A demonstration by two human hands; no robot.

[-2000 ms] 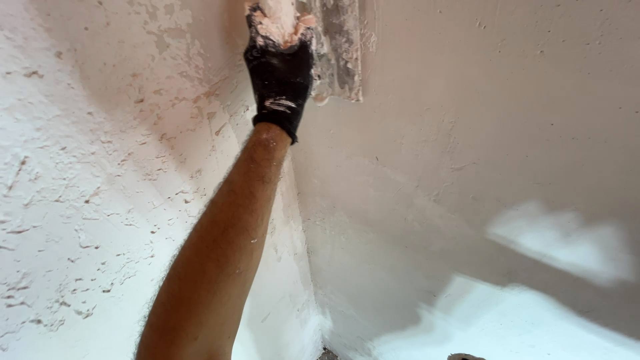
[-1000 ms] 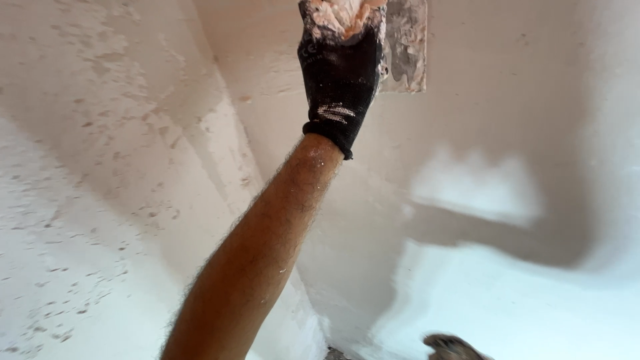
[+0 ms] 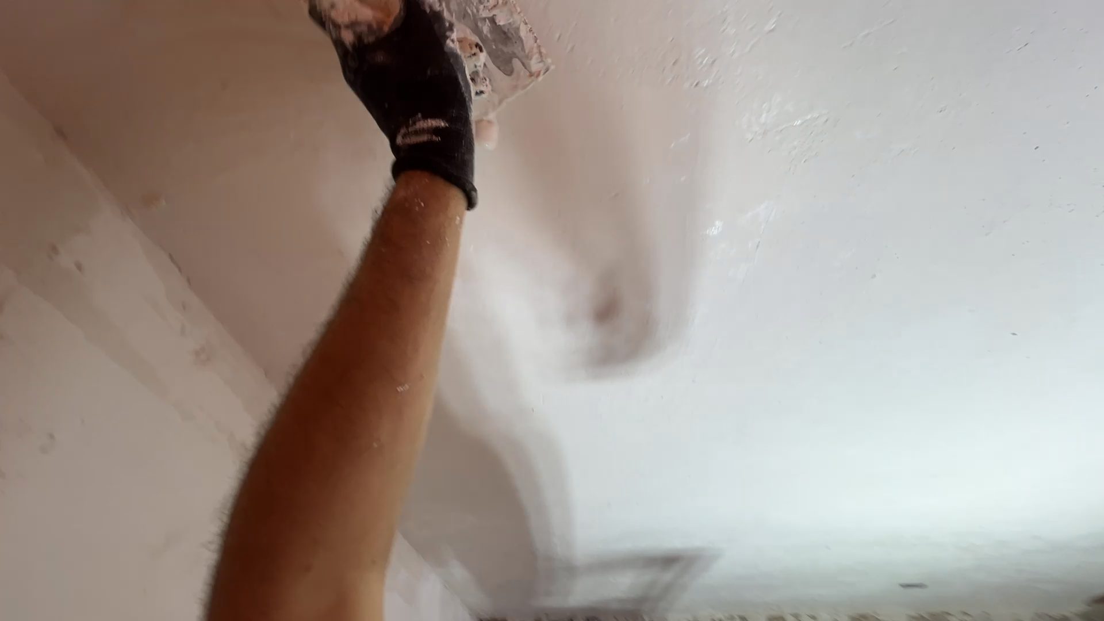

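Note:
My left hand (image 3: 410, 95), in a black glove smeared with plaster, is at the top of the head view, left of the middle. Its fingers are closed around the plaster-caked handle of a plastering trowel (image 3: 509, 47). The metal blade shows to the right of the glove, coated with wet plaster and tilted, with its corner pointing right. The top edge of the view cuts off part of the hand and tool. Beside and below the blade is the smooth pale plastered surface (image 3: 776, 328); whether the blade touches it I cannot tell. My right hand is out of view.
A corner line (image 3: 177, 267) runs diagonally down behind my forearm. Left of it lies another patchy plastered surface (image 3: 95, 414). Shadows fall across the pale surface, and a rough dark edge (image 3: 776, 616) runs along the bottom.
My left hand has moved right with the trowel, away from the corner line. The blade, upright in the earlier frames, is now tilted. The view has shifted too.

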